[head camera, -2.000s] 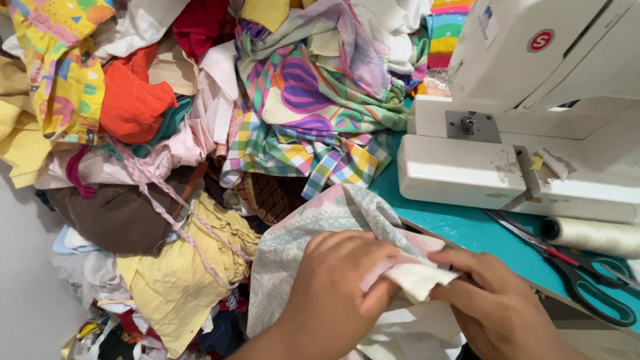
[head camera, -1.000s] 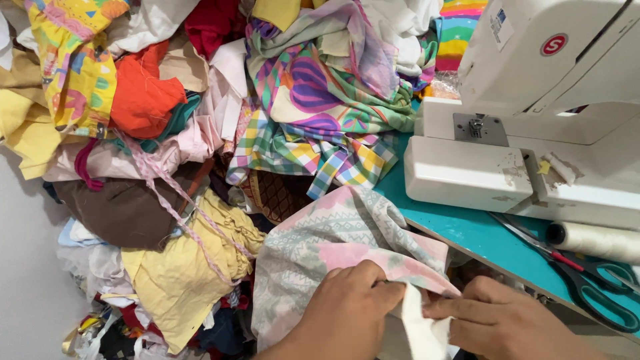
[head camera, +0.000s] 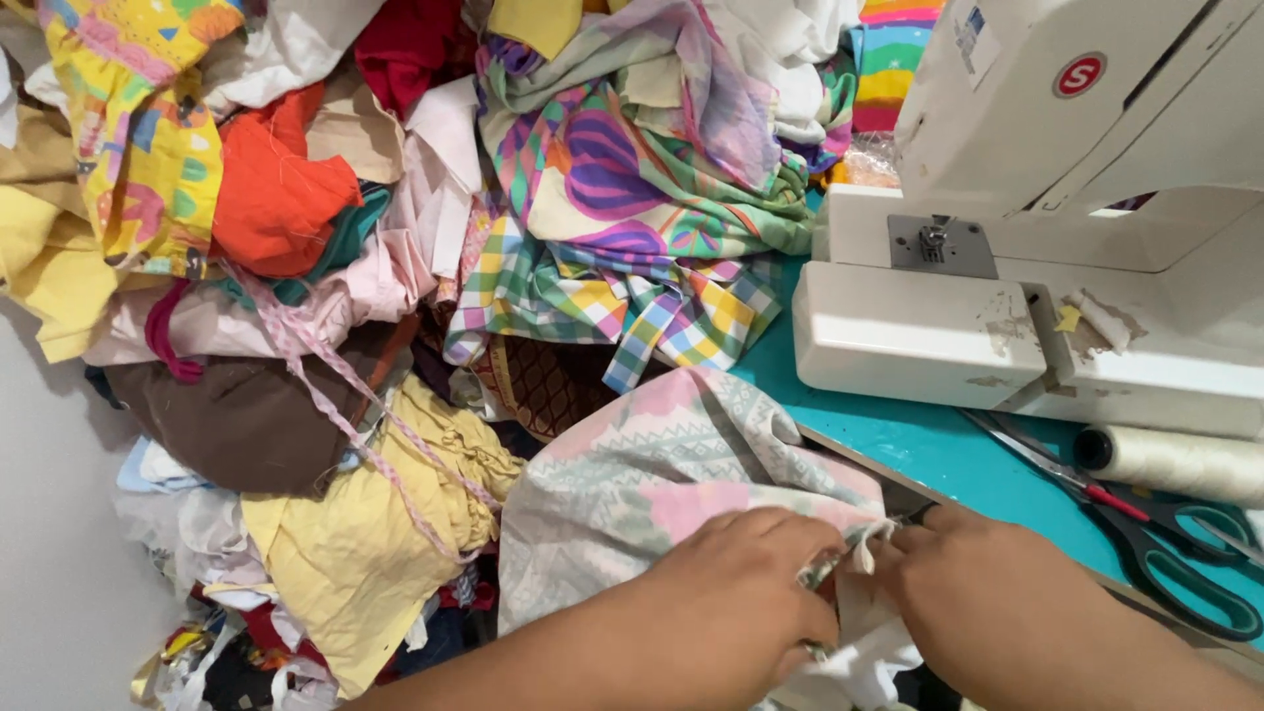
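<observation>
A pale fabric (head camera: 642, 474) with a pink and grey zigzag print lies bunched at the lower middle, over the table's front edge. My left hand (head camera: 760, 583) grips its edge, and something small and partly hidden shows between the thumb and fingers; I cannot tell what it is. Close beside it, my right hand (head camera: 918, 563) pinches the same edge, where a thin white strip sticks up. White cloth (head camera: 869, 662) hangs beneath both hands. The fingertips are partly hidden.
A white sewing machine (head camera: 918, 336) stands on the turquoise table (head camera: 889, 444) at right. Scissors (head camera: 1136, 523) with dark handles and a cone of cream thread (head camera: 1185, 464) lie before it. A heap of mixed garments and cloth (head camera: 592, 197) fills the left and back.
The white edge that stood up between my hands a second ago is now lower and mostly covered by them. My hands have come closer together.
</observation>
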